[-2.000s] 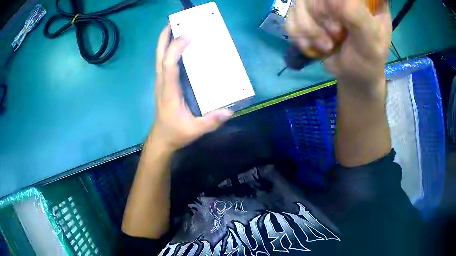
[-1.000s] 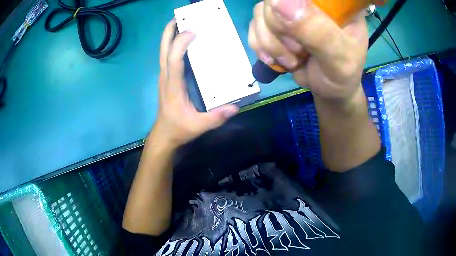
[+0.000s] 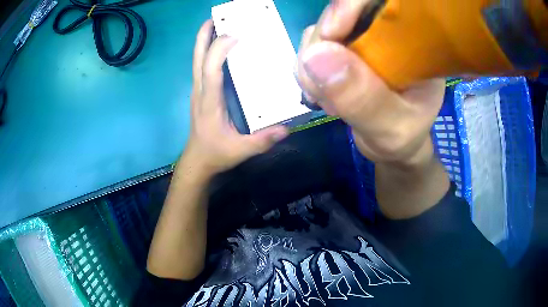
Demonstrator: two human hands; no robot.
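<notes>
The white cover (image 3: 261,66) lies face up on the unit near the bench's front edge, with small holes or screws at its corners. My left hand (image 3: 219,120) grips the unit, fingers along its left long side and thumb at its near short end. My right hand (image 3: 372,102) is closed around the orange electric screwdriver (image 3: 438,39). The black nose of the screwdriver is at the cover's near right corner, mostly hidden behind my fingers, and its tip cannot be seen.
The coiled black power cable (image 3: 123,54) with a yellow tie (image 3: 91,11) lies at the back left of the teal bench mat (image 3: 108,138). A clear-wrapped connector (image 3: 35,23) lies further left. A green crate (image 3: 84,264) stands at lower left, a blue crate (image 3: 520,162) at right.
My right hand has brought the screwdriver from the right over to the cover's near right corner, then tilted it, its orange body now larger in view. The cover has shifted slightly right and away.
</notes>
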